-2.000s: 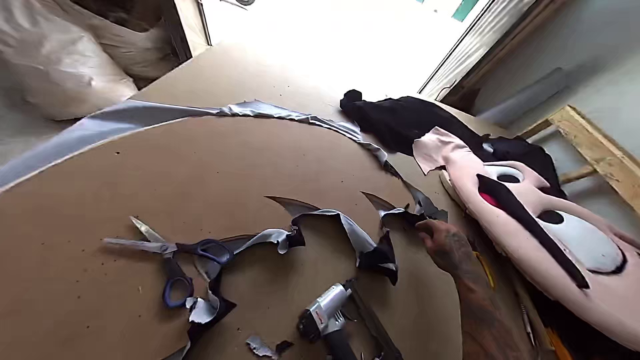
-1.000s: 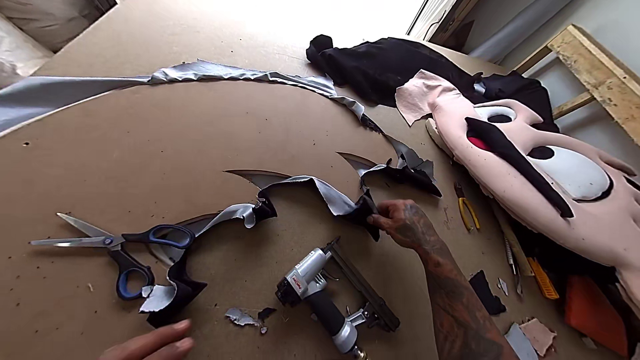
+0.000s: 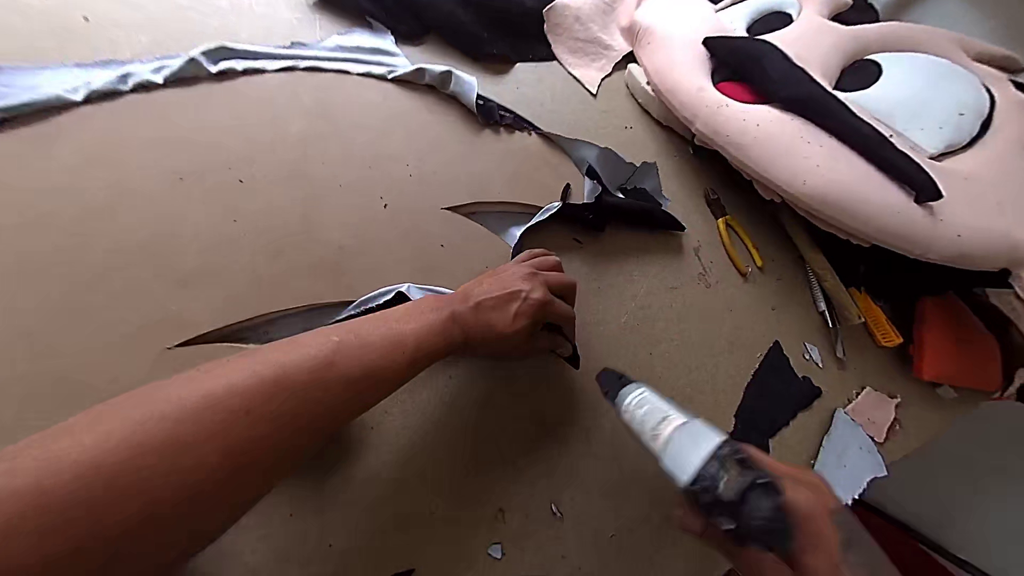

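My left hand [image 3: 520, 304] reaches in from the lower left and grips a strip of silver and black fabric [image 3: 400, 294], whose black corner shows under the fingers. To its lower right, my right hand [image 3: 784, 520] is closed around the blurred staple gun [image 3: 680, 440], with the dark nose pointing up and left toward the left hand, apart from it. A curved cut edge [image 3: 264, 322] runs left from the gripped strip. Above the left hand lies another pointed piece of silver and black fabric [image 3: 624, 212], joined to a long silver fabric strip [image 3: 240, 60] that arcs leftward over the brown board [image 3: 280, 184].
A large padded cartoon face [image 3: 800, 136] fills the upper right. Near it lie yellow-handled cutting pliers [image 3: 732, 232], a metal-handled craft knife [image 3: 820, 300], a yellow plastic tool [image 3: 876, 318] and an orange piece [image 3: 956, 344]. Black [image 3: 772, 396] and grey [image 3: 850, 456] fabric scraps lie at the lower right.
My left hand has come in and now grips the fabric. My right hand has let go of the fabric and picked up the staple gun, which lay on the board. The view has moved closer.
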